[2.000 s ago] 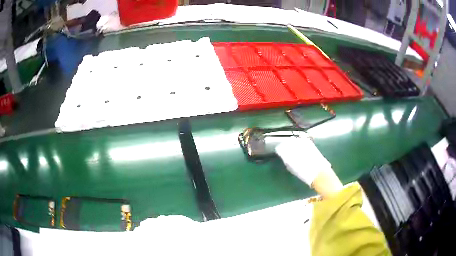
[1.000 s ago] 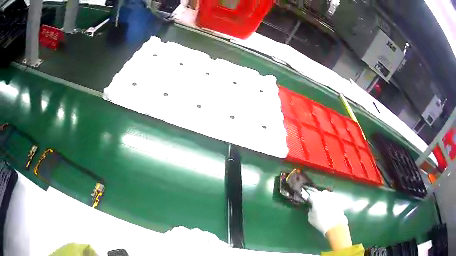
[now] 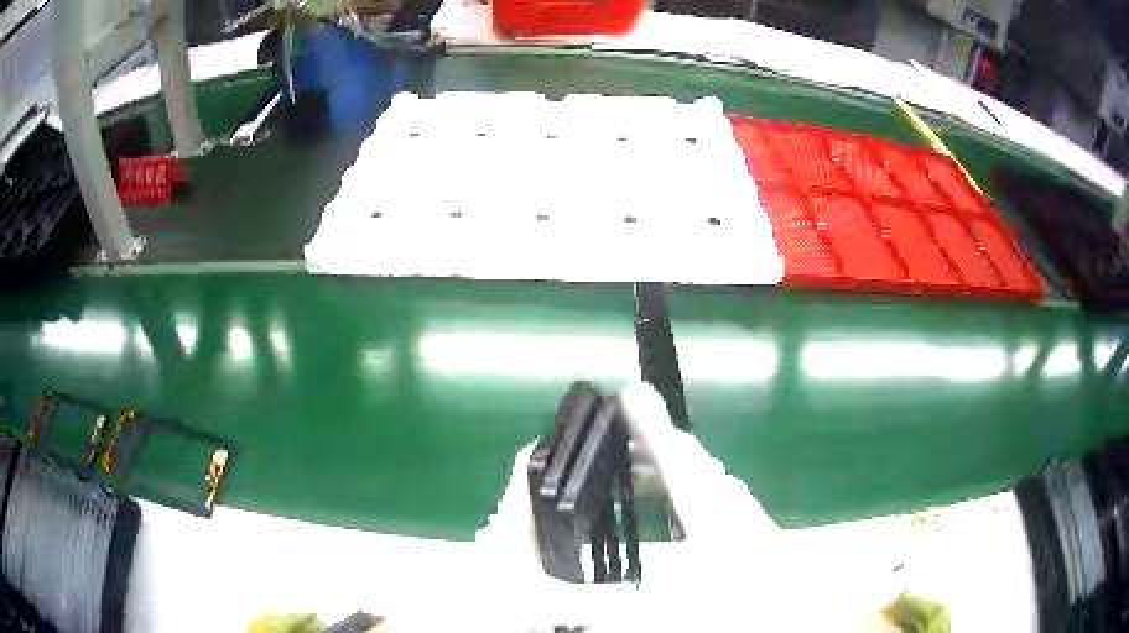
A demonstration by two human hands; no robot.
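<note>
Several black phone middle frames (image 3: 582, 488) are held together as an upright, slightly tilted stack at the lower centre, over the near edge of the belt. My left hand (image 3: 505, 519), white-gloved, grips the stack from its left side. My right hand (image 3: 700, 476), also white-gloved, holds it from the right, fingers near the top. Both gloves blend into the white foam, so the finger outlines are partly unclear. Two more phone middle frames (image 3: 161, 458) lie on the belt at left.
The green conveyor belt (image 3: 409, 427) has a black strip (image 3: 661, 346) across it. Beyond it are a white moulded tray (image 3: 508, 179) and a red plastic tray (image 3: 885, 223). Black slotted trays stand at near left (image 3: 62, 544) and near right (image 3: 1083, 544). White foam (image 3: 198, 569) covers the near worktop.
The view has levelled. My right hand has come back from the belt to the near centre with the frames. My left hand has come in and now holds the stack too.
</note>
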